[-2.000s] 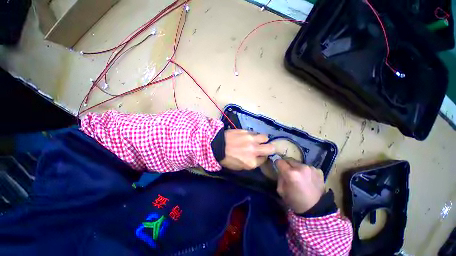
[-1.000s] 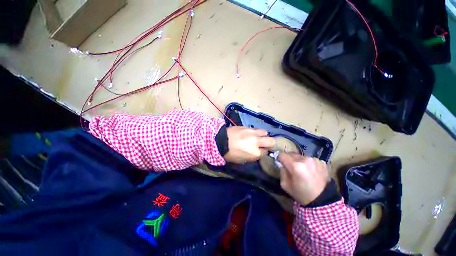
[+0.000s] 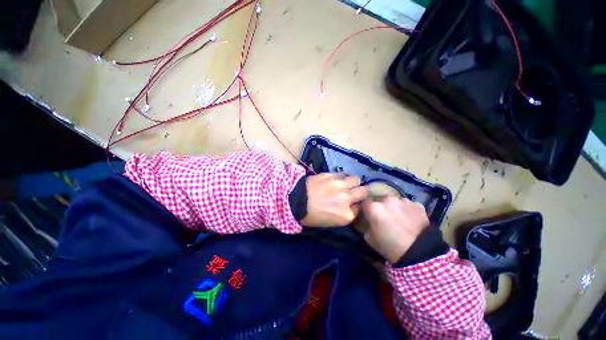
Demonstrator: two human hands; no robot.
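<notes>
A black front shell (image 3: pixel 418 189) lies open side up on the bench in front of me, its round opening partly under my hands. My left hand (image 3: pixel 332 199) lies over the shell's left part, fingers bent towards the opening. A thin red wire lead (image 3: pixel 269 126) runs from the bundle into the shell beside my left hand. My right hand (image 3: pixel 393 226) is closed over the opening, its fingertips meeting those of my left hand. What the fingertips pinch is hidden.
A loose bundle of red and dark wires (image 3: pixel 193 50) lies upper left, by a cardboard box (image 3: pixel 109 26). Large black shells (image 3: pixel 488 86) with a red wire and white plug stand upper right. Another front shell (image 3: pixel 502 242) lies lower right. A pale rail (image 3: pixel 392 12) borders the bench.
My right hand has moved slightly up and left, closer over my left fingertips. The small white piece seen between the fingers earlier is now hidden. The view has shifted slightly.
</notes>
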